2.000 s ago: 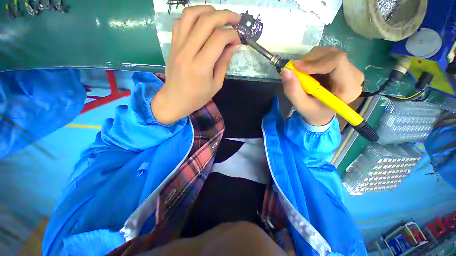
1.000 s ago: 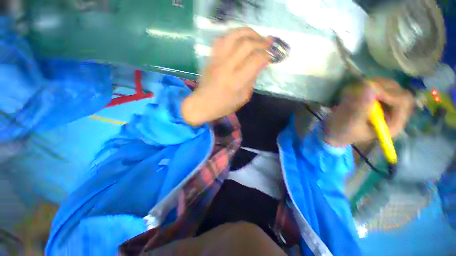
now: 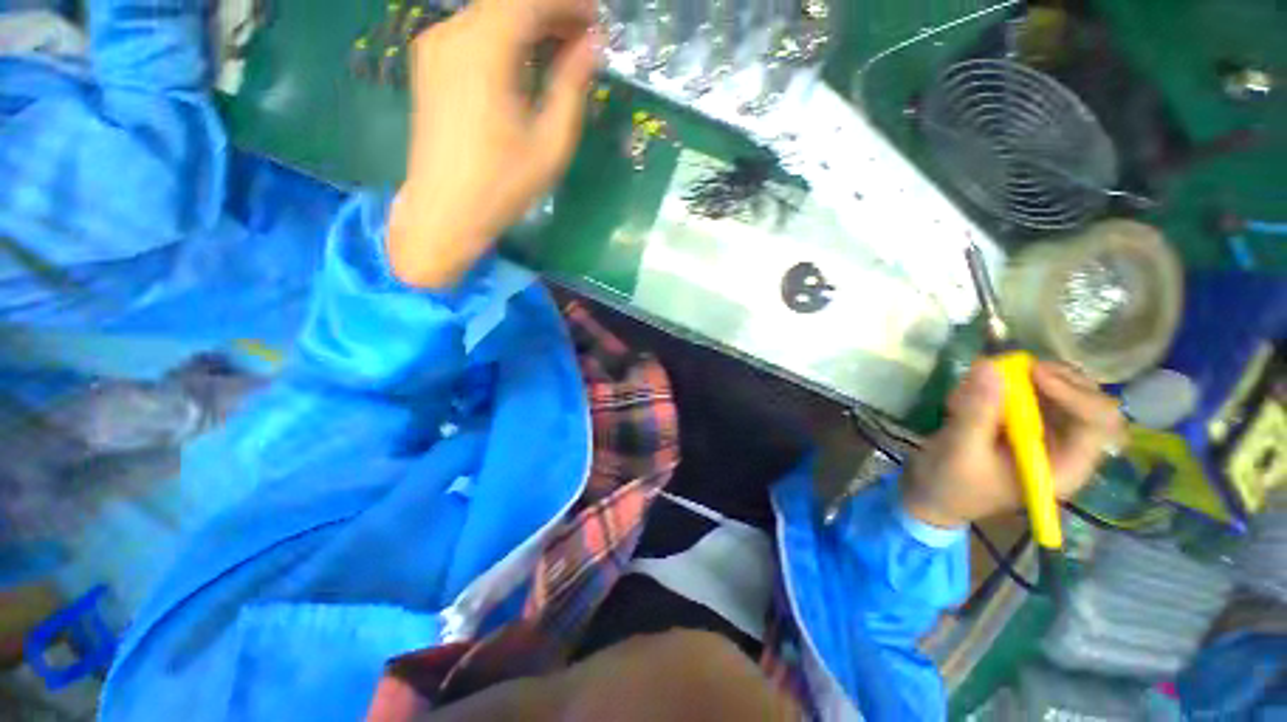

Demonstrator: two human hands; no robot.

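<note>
The round dark circuit board (image 3: 807,286) lies flat on the pale work sheet (image 3: 692,289), with no hand on it. A loose pile of short black wires (image 3: 741,186) lies above it on the sheet. My right hand (image 3: 1009,437) holds the yellow soldering iron (image 3: 1028,444), its metal tip pointing up over the white strip's end. My left hand (image 3: 487,134) is raised at the upper left over the green bench, blurred. Its thumb and fingers are curled near the picture's top edge; whether something small is between them cannot be told.
A clear blister tray (image 3: 706,50) is at the top, beside the white strip (image 3: 875,169). Small assemblies (image 3: 645,137) lie on the green surface. A round wire fan guard (image 3: 1019,141), a tape roll (image 3: 1094,301) and a blue station (image 3: 1228,353) stand right. Another person's blue sleeve (image 3: 155,99) is upper left.
My left hand has left the circuit board and moved up and left. The board now lies on the sheet. My right hand has drawn the iron away to the right. The view has shifted.
</note>
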